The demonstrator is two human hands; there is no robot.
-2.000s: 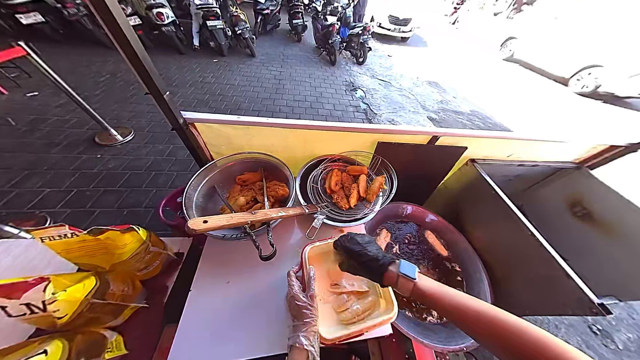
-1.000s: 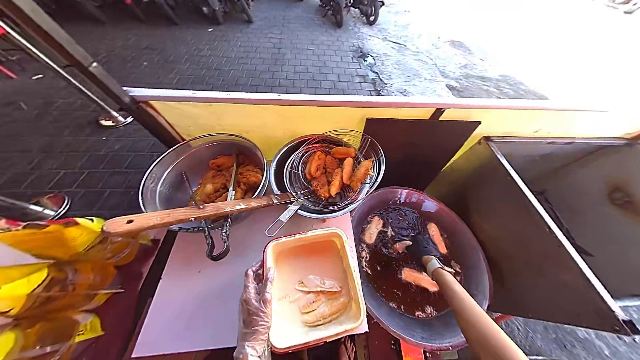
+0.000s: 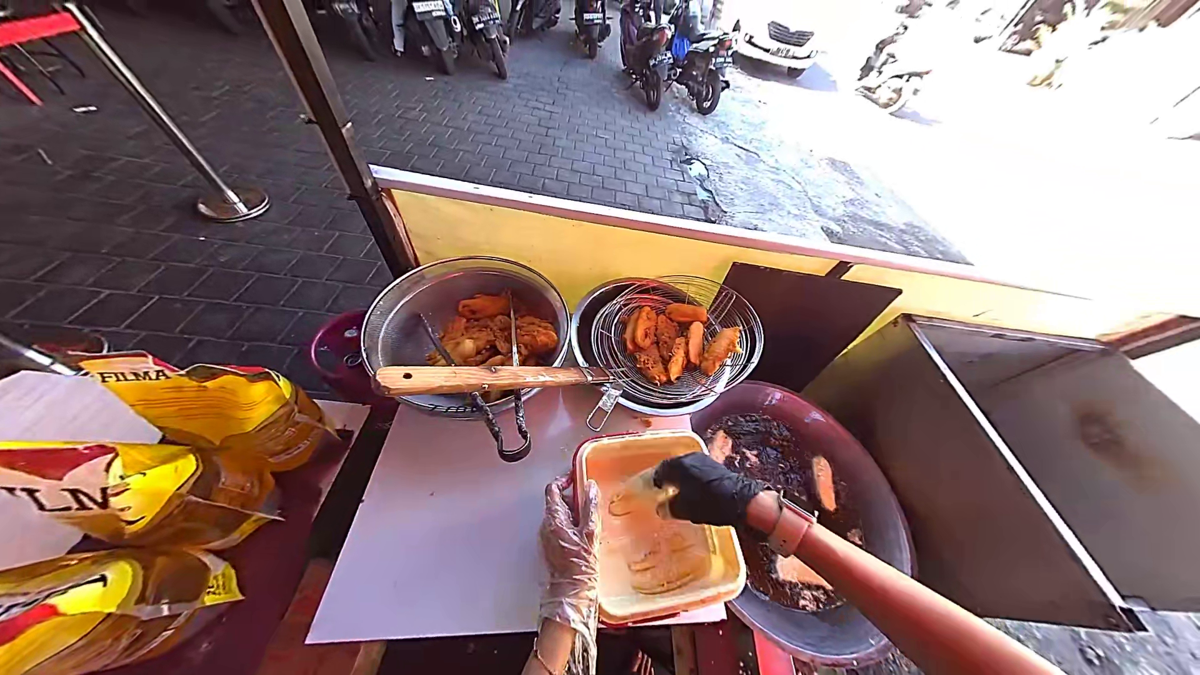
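My left hand (image 3: 570, 558), in a clear plastic glove, holds the left side of a rectangular plastic tub (image 3: 619, 595) with pale batter and battered pieces (image 3: 667, 567) in it. Over the tub's right part, my right hand (image 3: 708, 489), in a black glove, pinches a batter-coated piece (image 3: 637, 497). To the right is a wide pan (image 3: 867, 562) of dark oil with several pieces frying (image 3: 823, 483). Behind the tub, a wire skimmer with a wooden handle (image 3: 469, 379) holds browned fritters (image 3: 670, 342) over a metal bowl (image 3: 591, 314).
Metal tongs (image 3: 511, 436) rest in a mesh strainer (image 3: 394, 328) of fried food (image 3: 497, 333) at the left. Cooking-oil pouches (image 3: 216, 403) lie at the far left. A dark metal box (image 3: 975, 450) stands right of the pan. A yellow panel (image 3: 562, 244) bounds the back.
My right hand has moved from over the oil pan back to the tub and now holds a coated piece. My left hand stays at the tub's side. The view has shifted.
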